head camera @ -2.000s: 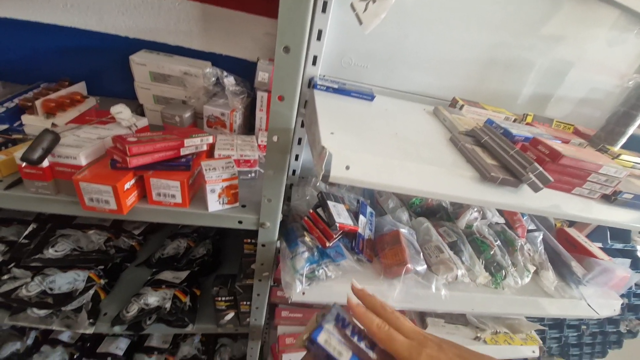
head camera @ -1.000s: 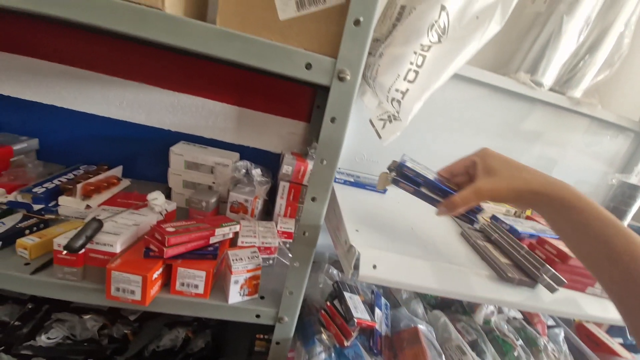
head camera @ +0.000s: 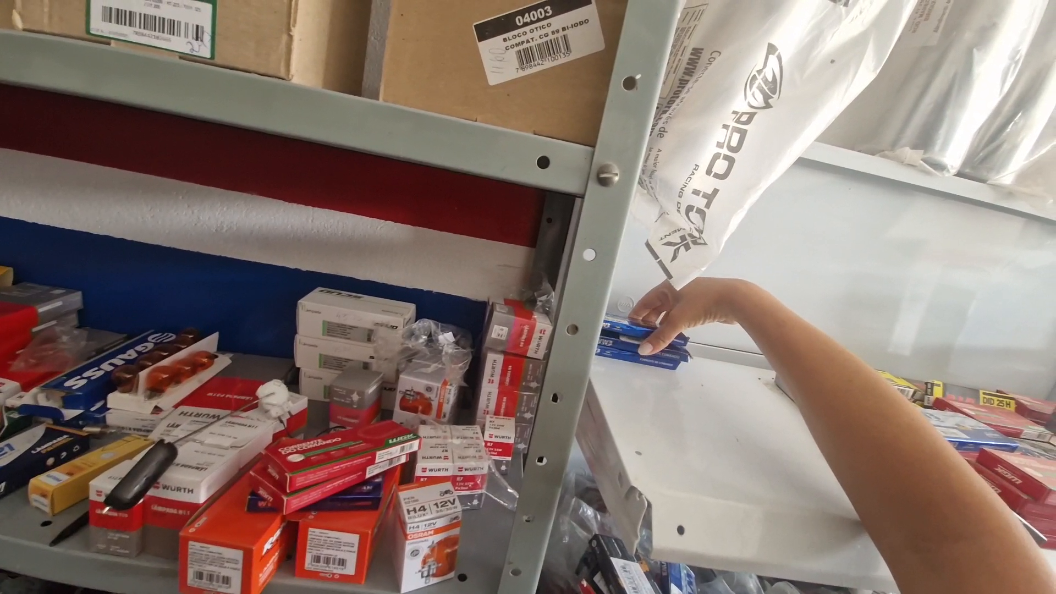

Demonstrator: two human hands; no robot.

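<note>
My right hand (head camera: 689, 312) reaches in from the right and has its fingers on a small stack of flat blue boxes (head camera: 648, 352). The stack lies at the left end of the white metal shelf (head camera: 742, 462), beside the grey upright. Thumb and fingers are on the upper box of the stack. Above my hand hangs a white printed plastic bag (head camera: 742, 124), whose lower tip comes close to it. My left hand is out of view.
A grey perforated upright (head camera: 577, 330) divides the shelves. To its left stand orange boxes (head camera: 235, 544), red boxes (head camera: 338, 454), bulb cartons (head camera: 429, 536) and a black-handled screwdriver (head camera: 142, 476). Cardboard boxes (head camera: 495, 66) sit overhead. Red boxes (head camera: 1019, 474) lie at the right.
My right hand has carried blue boxes from low in front of the shelves up to the white shelf's left end, where a blue box lay before. The view has turned left and upward.
</note>
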